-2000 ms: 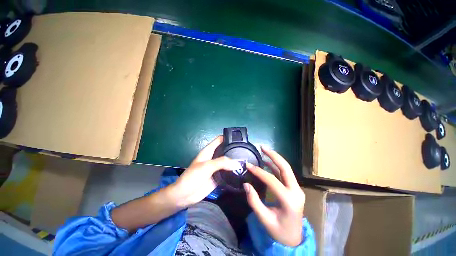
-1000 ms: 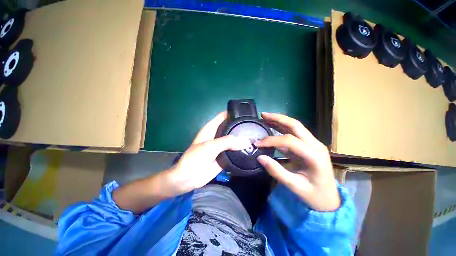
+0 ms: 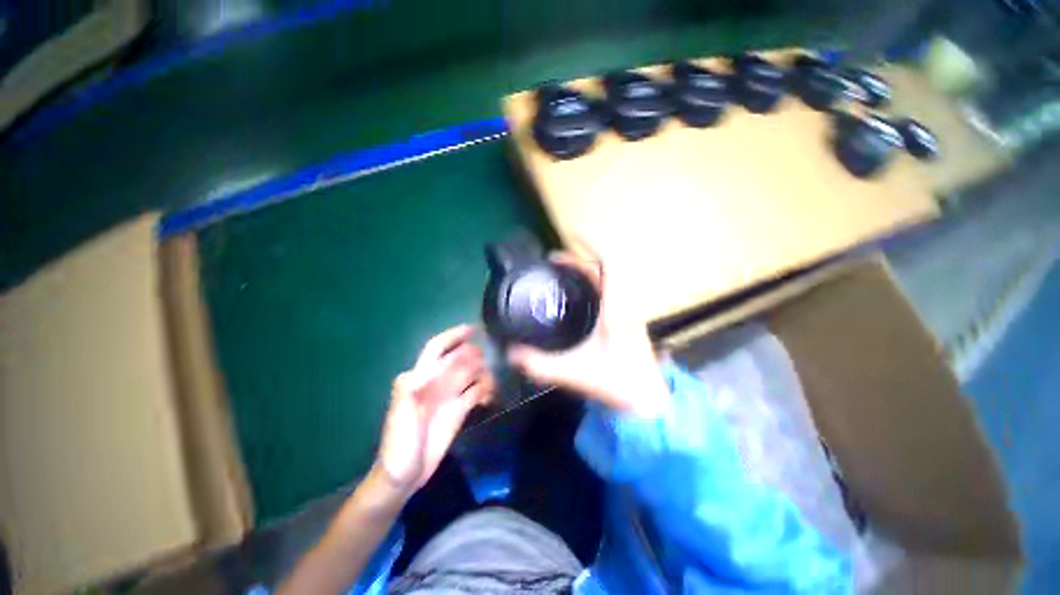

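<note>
A finished unit (image 3: 542, 305), a round black drum with a pale emblem on its face, is in my right hand (image 3: 604, 349) above the green bench's front edge, its block pointing up and left. My right fingers and thumb grip its right and lower side. My left hand (image 3: 436, 401) is to the left of the unit, apart from it, with fingers partly curled and nothing seen in it. The view is blurred.
A cardboard stack (image 3: 697, 209) at right bears a back row of several black units and a few at its right end. Another cardboard stack (image 3: 93, 407) is at left. An open carton (image 3: 918, 430) with whitish film (image 3: 756, 407) is below at right. A blue strip (image 3: 337, 169) crosses behind.
The view has turned toward the right. My left hand has let go of the unit and moved left. My right hand now holds the unit alone, lifted and tilted.
</note>
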